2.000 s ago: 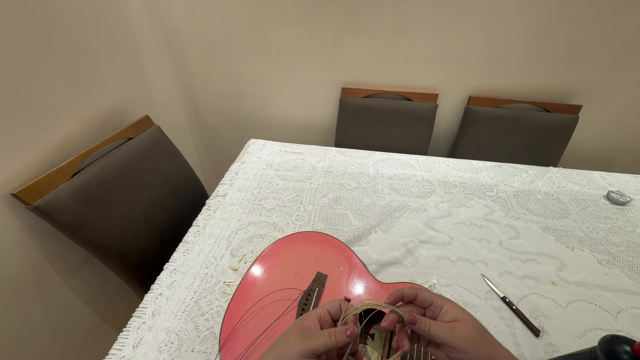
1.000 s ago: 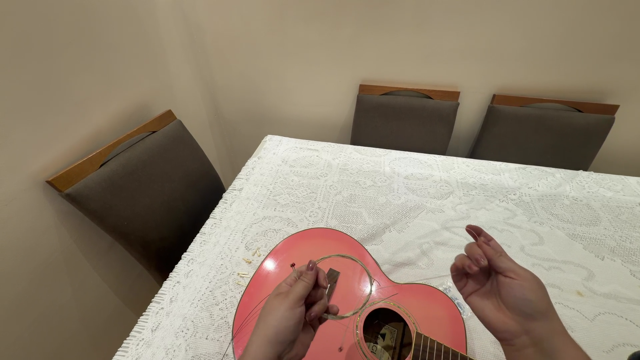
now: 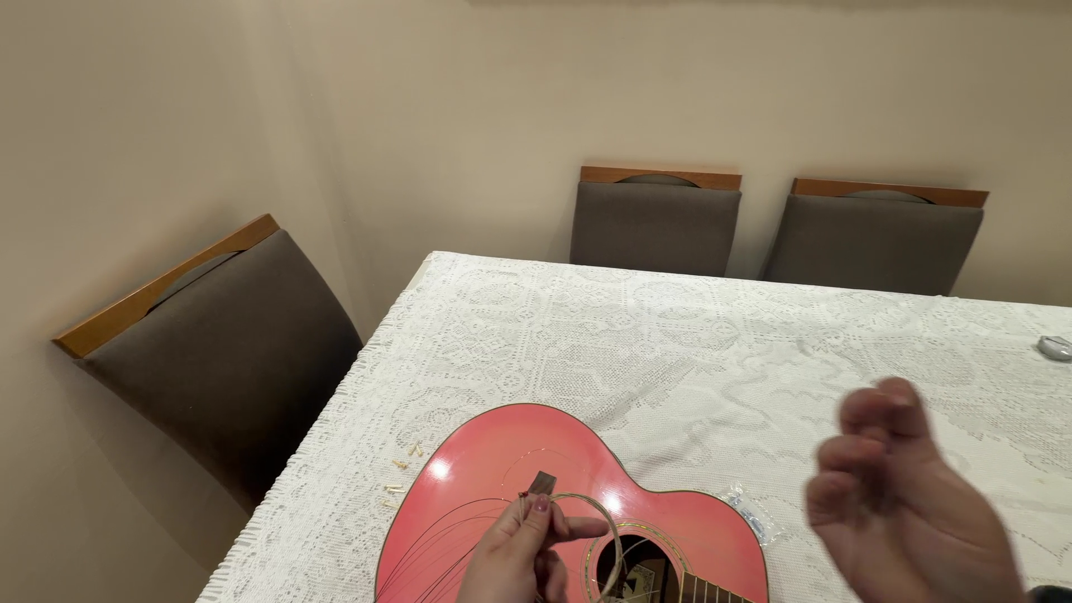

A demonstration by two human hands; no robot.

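Note:
A pink acoustic guitar [image 3: 519, 444] lies face up on the table, its soundhole and the start of its fretboard in view. Over its bridge [image 3: 543, 482], my left hand [image 3: 528, 544] pinches a coiled guitar string [image 3: 615, 536]. Several thin loose strings [image 3: 444, 519] arc across the guitar's lower left. My right hand [image 3: 913, 502] is raised to the right of the guitar, blurred, its fingers curled; whether it holds a string end cannot be told. A small clear plastic packet [image 3: 754, 515] lies by the guitar's upper edge.
White lace cloth covers the table [image 3: 586, 335]. Small yellowish pegs [image 3: 402, 465] lie left of the guitar. A grey object [image 3: 1055, 347] sits at the right edge. Dark chairs stand at the left [image 3: 226, 368] and behind the table [image 3: 657, 222], [image 3: 871, 239] near the wall.
Two seconds ago both hands were together at the coil over the soundhole. They have since moved apart: the left keeps the coil near the bridge, the right is out beyond the guitar.

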